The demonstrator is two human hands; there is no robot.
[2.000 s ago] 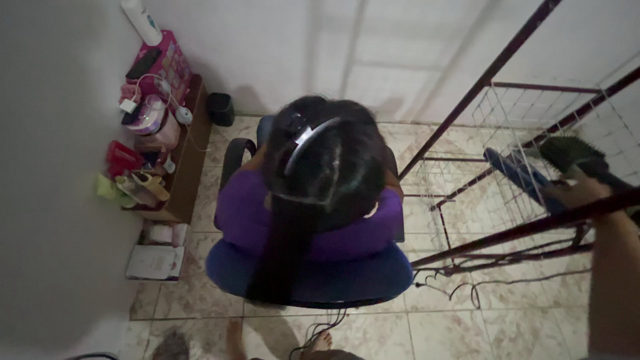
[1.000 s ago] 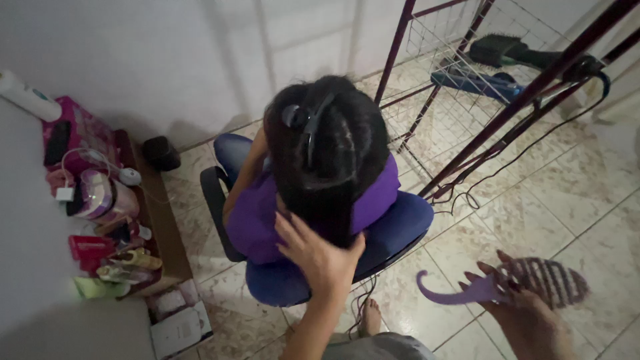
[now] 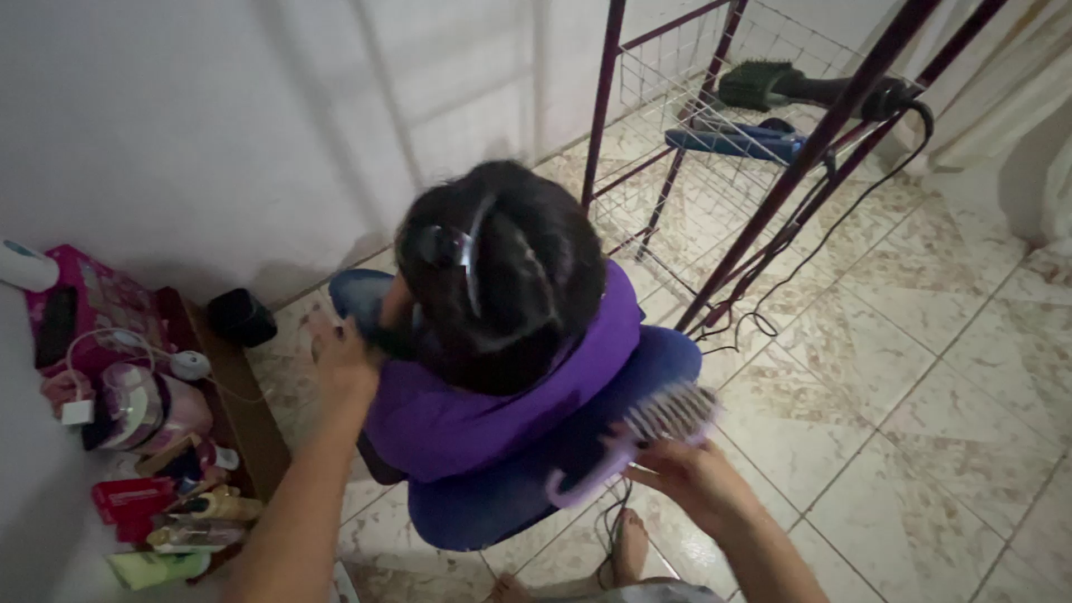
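Observation:
A person in a purple top [image 3: 502, 410] sits on a blue office chair [image 3: 544, 494], seen from above and behind. Their dark hair [image 3: 511, 276] is parted, with a shiny hair clip [image 3: 471, 260] at the top left. My left hand [image 3: 339, 352] is beside the left side of the head, fingers spread and blurred; dark hair lies near its palm, and whether it grips any cannot be told. In my right hand [image 3: 695, 473] is a purple hairbrush [image 3: 599, 473] with a hooked handle, its bristles facing up over the chair's backrest.
On the right, a dark metal rack with wire baskets [image 3: 628, 92] holds a round-headed hot-air brush [image 3: 762, 84] and a blue hair straightener [image 3: 737, 142]; cords [image 3: 758, 322] trail to the floor. At left stands a wooden shelf [image 3: 234, 394] crowded with bottles, tubes and a charger.
My right hand has brought the hairbrush from the right to behind the chair's backrest. My left hand has moved from the back of the hair to the left side of the head.

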